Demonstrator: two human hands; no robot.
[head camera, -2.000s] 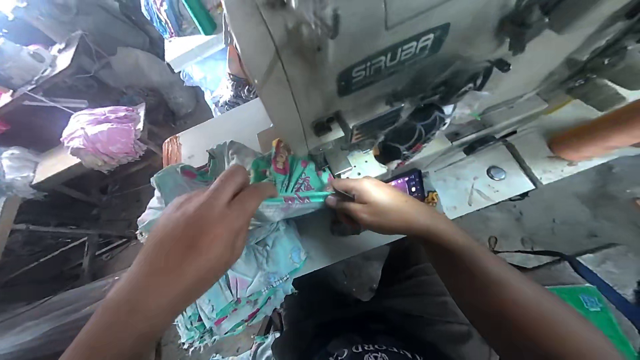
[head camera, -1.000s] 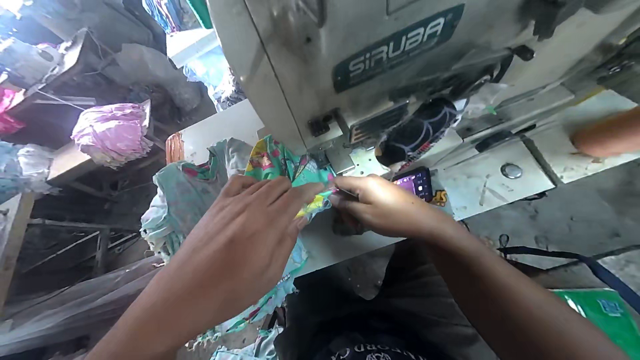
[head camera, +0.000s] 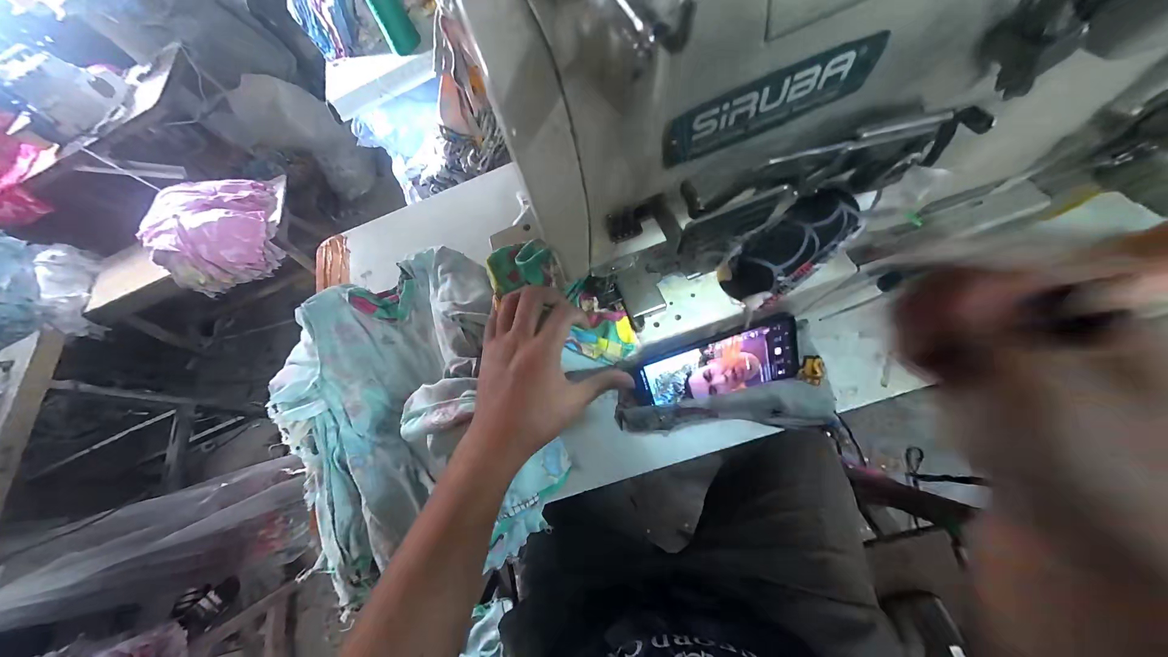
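Note:
My left hand lies spread on a patterned green and yellow fabric piece at the presser foot area of a Siruba sewing machine, its thumb by a phone. My right hand is a blur at the right, off the fabric; its fingers and anything in them cannot be made out. A pile of pale teal printed garments hangs over the table edge left of my left hand. The lit phone rests against a grey cloth roll at the front of the table.
A black patterned cloth sits against the machine. The white table runs under it to both sides. At the left stand a bundle of pink fabric and wooden frames. My lap is below the table's front edge.
My right hand has left the fabric and moved right, uncovering the phone. My left hand, earlier closed on the fabric beside it, now lies spread over the piece near the machine.

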